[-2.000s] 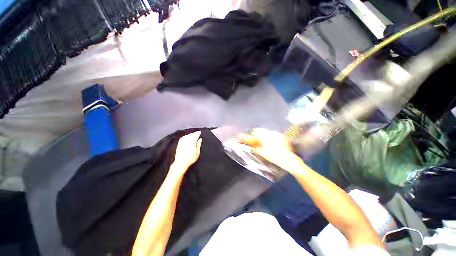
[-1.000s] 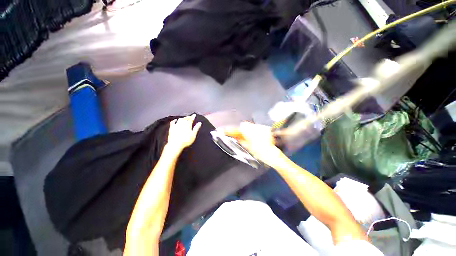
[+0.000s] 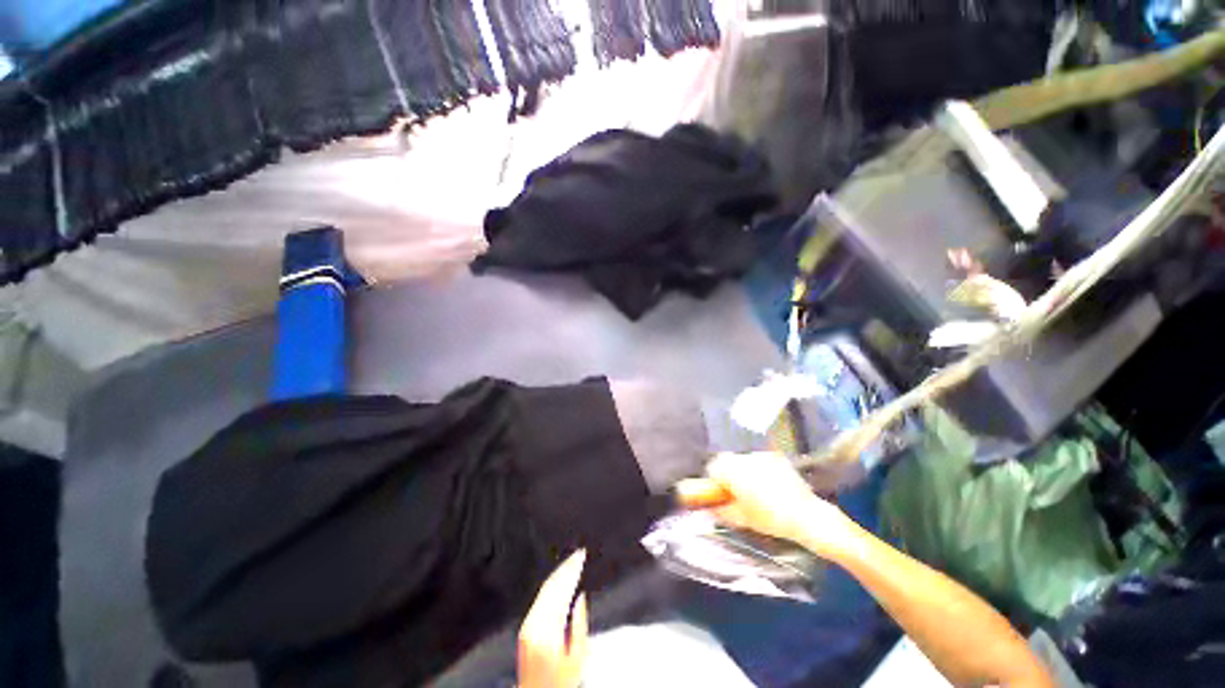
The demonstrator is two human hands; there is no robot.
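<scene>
A black garment point(image 3: 390, 518) lies over the grey padded buck on the ironing table point(image 3: 537, 329), with folds running to its waist-like right end. My right hand point(image 3: 759, 491) is closed on the orange-brown handle of the silver steam iron point(image 3: 726, 558), at the table's front edge, just right of the garment's end. My left hand point(image 3: 554, 625) is at the bottom of the view by the garment's near edge, partly cut off. Its thumb and fingers are apart, and no cloth shows between them.
A crumpled black pile point(image 3: 638, 208) lies at the far side. A blue padded block point(image 3: 312, 323) stands behind the buck. The pale steam hose point(image 3: 940, 383) runs up right from the iron. A green plastic bag point(image 3: 1034, 504) is at right. Black pleated-looking garments point(image 3: 269, 101) hang beyond.
My left hand has left the garment top and come down towards me. My right hand has moved the iron right and nearer me. The view has shifted, and the garment's right end lies flatter.
</scene>
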